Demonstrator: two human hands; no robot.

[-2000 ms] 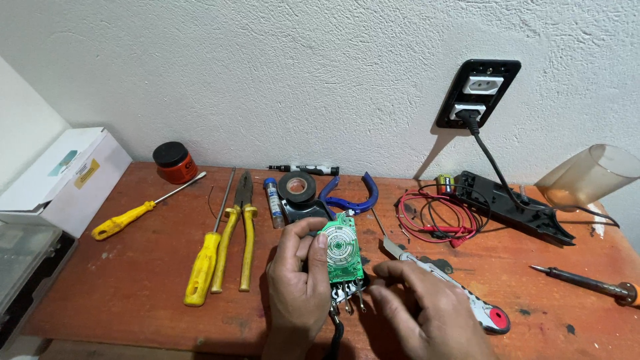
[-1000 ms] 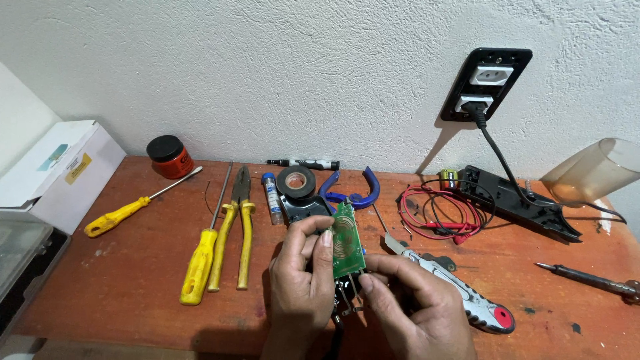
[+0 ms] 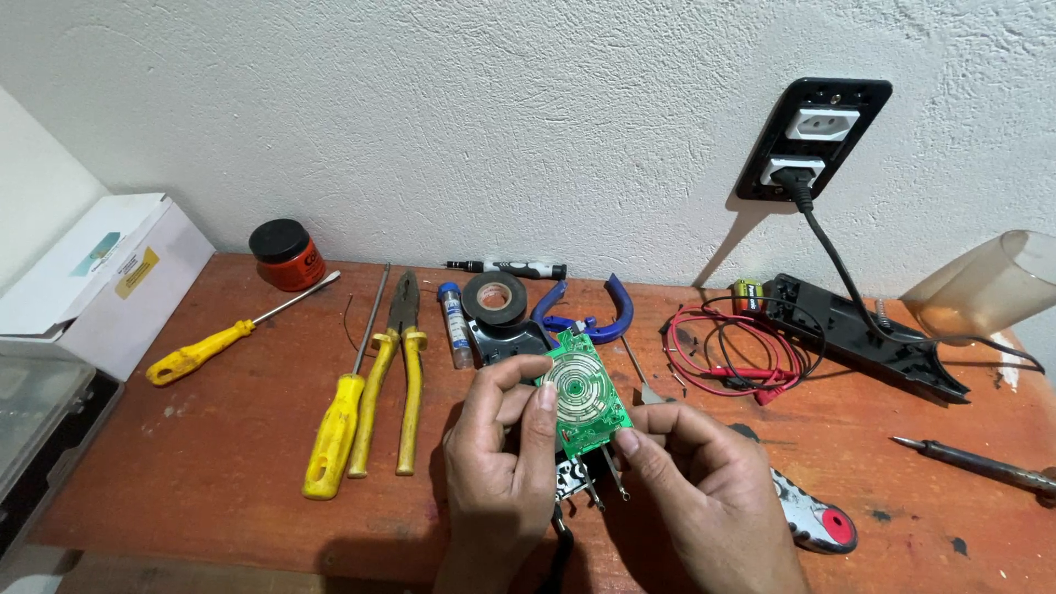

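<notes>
A green circuit board (image 3: 584, 394) with concentric ring tracks is pinched between the thumb and fingers of my left hand (image 3: 503, 454) at its left edge. The thumb and forefinger of my right hand (image 3: 701, 478) grip its lower right corner. Metal prongs (image 3: 615, 477) stick out below the board. Under them a black-and-metal part (image 3: 571, 480) shows partly, with a black lead (image 3: 563, 536) running down from it. Beneath my right hand lies a utility knife (image 3: 813, 516), its middle hidden.
Behind my hands lie blue-handled pliers (image 3: 619, 309), electrical tape (image 3: 495, 299) and a precision screwdriver (image 3: 520, 270). Left are yellow-handled pliers (image 3: 410, 404), screwdrivers (image 3: 334, 437) and a white box (image 3: 157, 289). Right are test leads (image 3: 701, 381), a black plastic housing (image 3: 866, 342) and a soldering iron (image 3: 973, 464).
The board was turned more edge-on a second ago; its ringed face now shows more fully. Both hands stay on it.
</notes>
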